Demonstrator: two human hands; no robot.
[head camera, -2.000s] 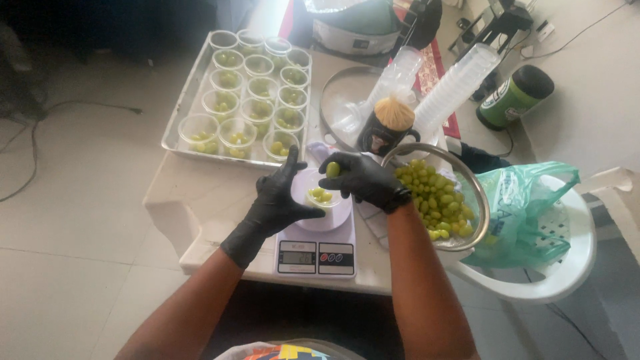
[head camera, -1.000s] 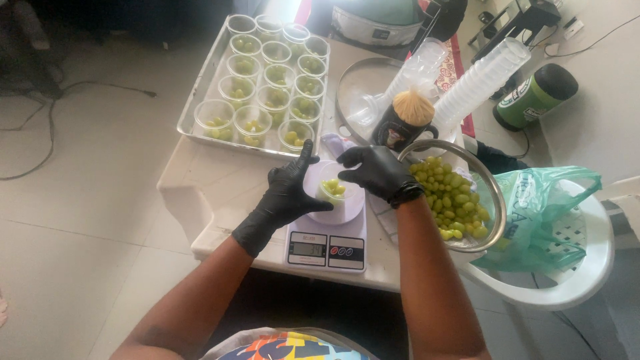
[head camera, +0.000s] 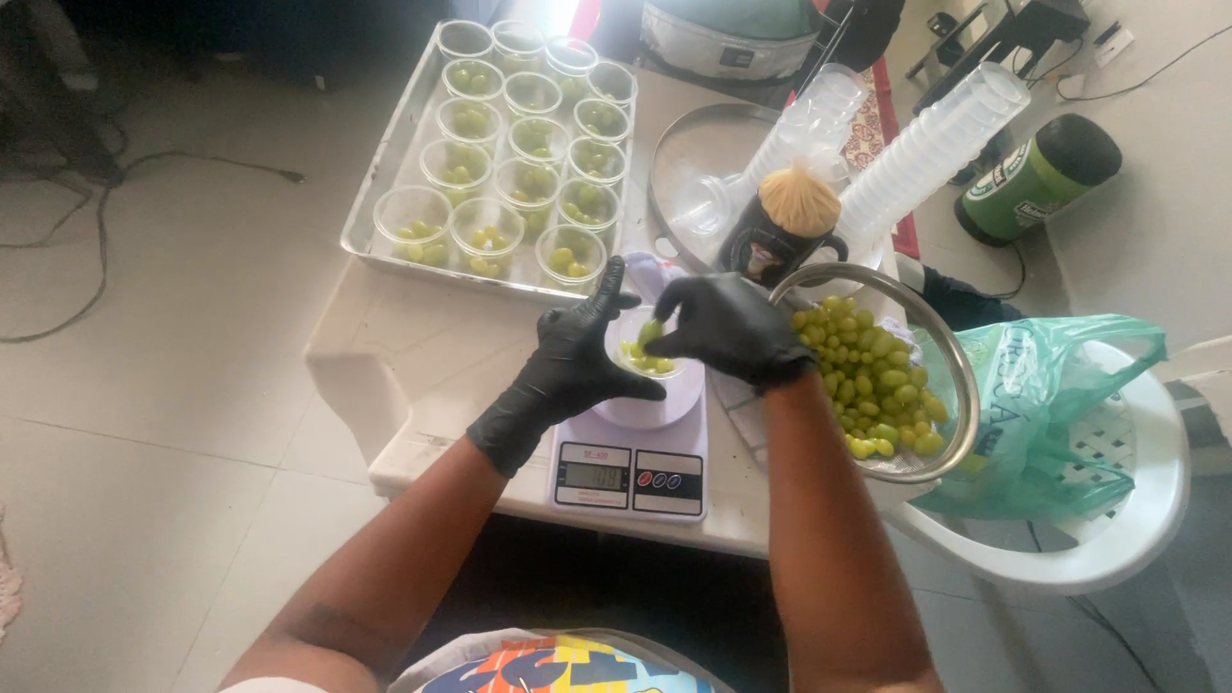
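A clear plastic cup with green grapes (head camera: 647, 358) stands on a white digital kitchen scale (head camera: 629, 481). My left hand (head camera: 577, 361), in a black glove, is at the cup's left side, thumb and fingers spread around it; whether it touches the cup is hard to tell. Over the cup's right side, my gloved right hand (head camera: 736, 327) pinches a green grape (head camera: 651, 332) between thumb and finger. Close by on the right, a metal-rimmed strainer (head camera: 965, 385) holds many loose grapes (head camera: 871, 380). A metal tray (head camera: 371, 207) at the back left carries several cups of grapes (head camera: 460, 168).
Stacked clear cups (head camera: 938, 144) lean behind a dark mug (head camera: 765, 241) with a tan top. A round metal tray (head camera: 664, 159) lies under more plastic ware. On the right, a green plastic bag (head camera: 1030, 414) rests on a white plastic chair (head camera: 1155, 500). A green cylindrical container (head camera: 1035, 183) is beyond.
One second ago my right hand showed no visible grape near the cup; now it pinches one over the cup. My left hand stays beside the cup.
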